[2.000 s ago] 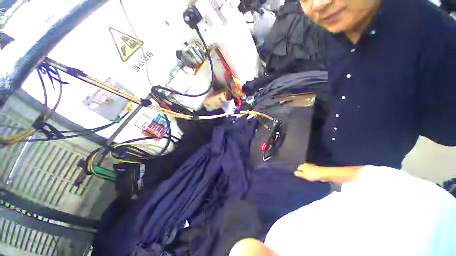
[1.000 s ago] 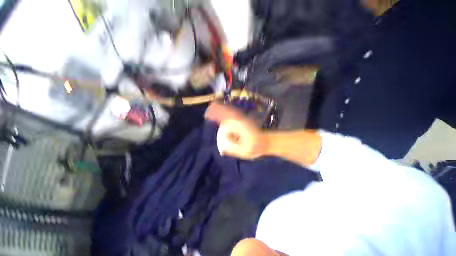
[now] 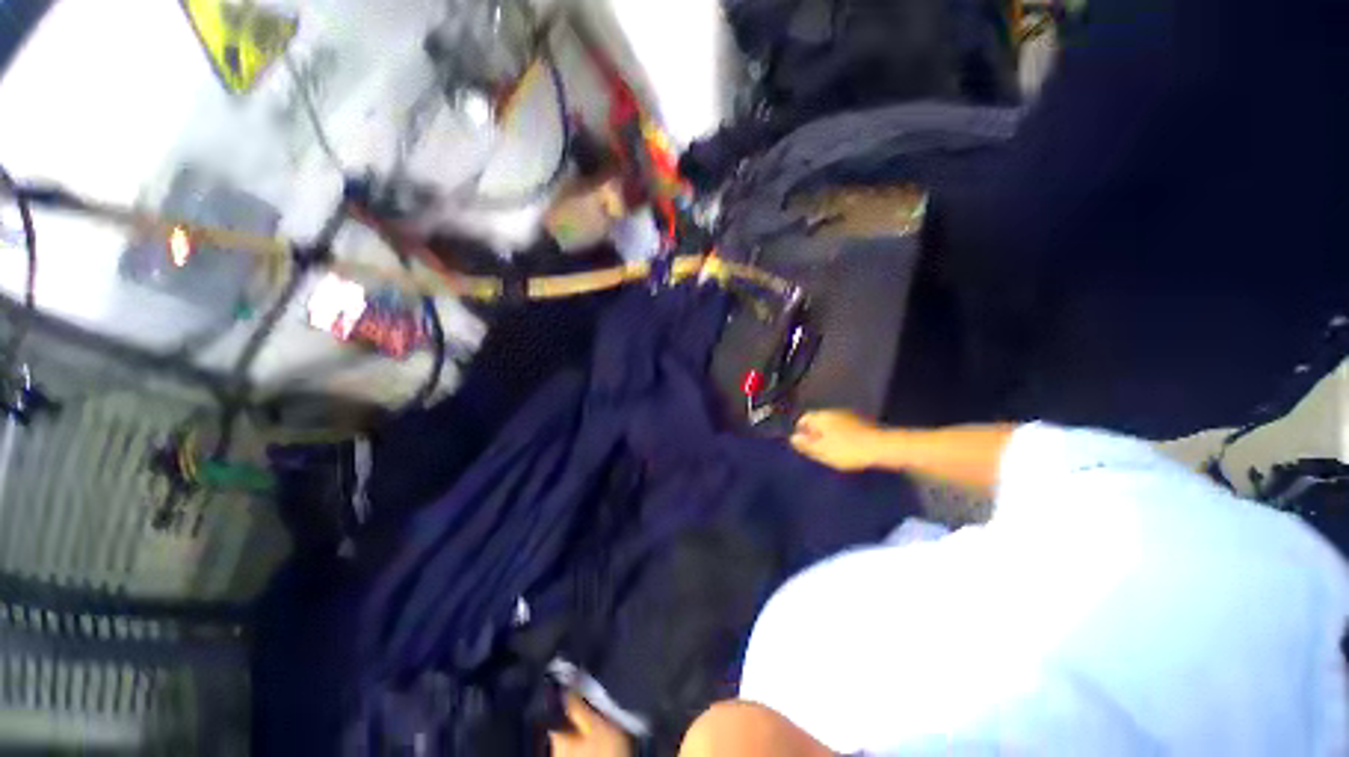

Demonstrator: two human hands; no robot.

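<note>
The navy garment [image 3: 518, 503] lies in long folds down the middle. My right hand [image 3: 840, 439] reaches in from the right and rests at the garment's upper right edge. Its fingers are blurred, and I cannot tell whether they grip the cloth. The steam iron [image 3: 781, 360], dark with a red part, lies just beyond this hand, not held. My left hand [image 3: 589, 731] shows small and cut off at the bottom edge, beside a thin white strip [image 3: 599, 695] and dark cloth. Its grip is not clear. A duller black panel [image 3: 688, 606] lies between the hands.
A yellowish hose [image 3: 577, 281] runs to the iron across the dark table surface [image 3: 858, 311]. Cables and a yellow warning sign [image 3: 240, 37] are at upper left, above a louvred grille [image 3: 111, 503]. A person in dark clothing [image 3: 1154, 252] stands at the right. Grey cloth lies behind.
My right hand, raised over the navy garment one second ago, is back down near the iron. My left hand has come into view at the bottom. The view has shifted, and the person's face is out of frame.
</note>
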